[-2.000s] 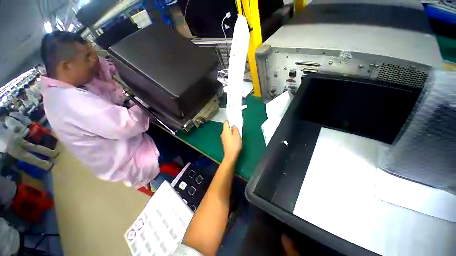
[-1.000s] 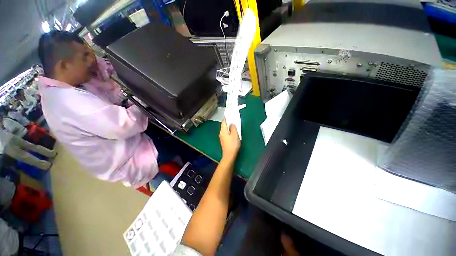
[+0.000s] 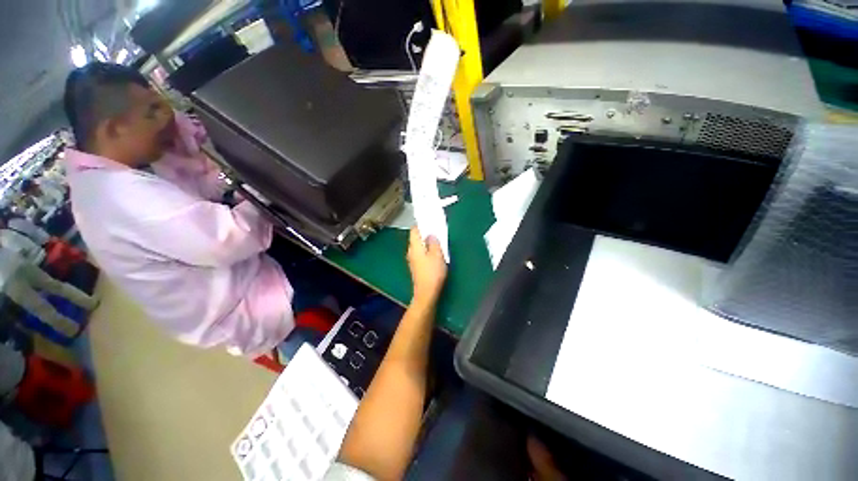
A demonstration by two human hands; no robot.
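Observation:
My left hand (image 3: 428, 263) is raised over the green mat and grips the lower end of a long white label strip (image 3: 425, 141). The strip stands up from my fingers, bends slightly and carries rows of small grey print. A small part of my right hand (image 3: 543, 460) shows at the bottom edge, in shadow beside the tote's rim; its fingers and any hold are hidden. A white compartment tray (image 3: 299, 418) lies low at my left forearm. The black parts tray (image 3: 354, 345) is beside it, with several square outlines, one white.
A large black tote (image 3: 508, 324) fills the right, with a white sheet (image 3: 649, 376) and bubble wrap (image 3: 800, 244) in it. Loose papers (image 3: 511, 211) lie on the green mat (image 3: 376, 268). Behind are a yellow post (image 3: 463, 103), a grey instrument (image 3: 649, 70) and a black box (image 3: 301, 122). A person in pink (image 3: 179, 244) is at left.
The strip's top has swung left and nearer, and it looks shorter and more curved. My left hand stays closed on it, slightly left and lower. The whole view has shifted slightly.

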